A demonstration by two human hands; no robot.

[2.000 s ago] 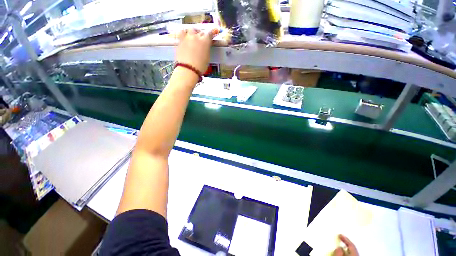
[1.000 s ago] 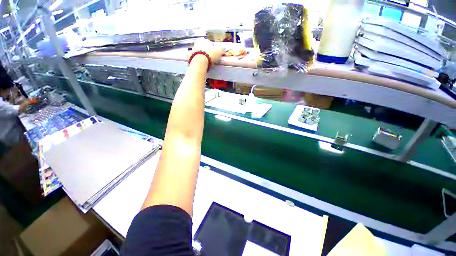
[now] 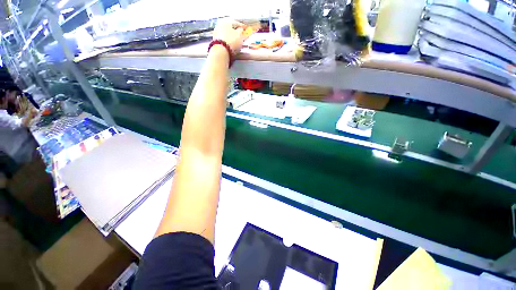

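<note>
My left arm reaches up over the bench to the overhead shelf. My left hand (image 3: 231, 35), with a red bracelet at the wrist, is above the shelf edge. A small orange-yellow block (image 3: 249, 30) shows at its fingertips and seems pinched there; the detail is blurred. Small orange pieces (image 3: 268, 44) lie on the shelf beside the hand. The black holding fixture (image 3: 257, 256) lies on the white bench, its lower part cut off by the picture's edge; its white recess (image 3: 302, 281) holds no visible unit. My right hand is not in view.
Grey board sheets (image 3: 116, 175) lie at the bench's left, above a brown carton (image 3: 79, 255). Yellow release paper (image 3: 418, 274) is at lower right. The green conveyor (image 3: 317, 170) carries small parts. A plastic-wrapped bundle (image 3: 328, 28) and a bottle (image 3: 398, 25) stand on the shelf. A person sits far left.
My left hand has shifted along the shelf and lifted slightly off the orange pieces, with the orange-yellow block now at its fingertips. The view has turned left and my right hand has left the picture.
</note>
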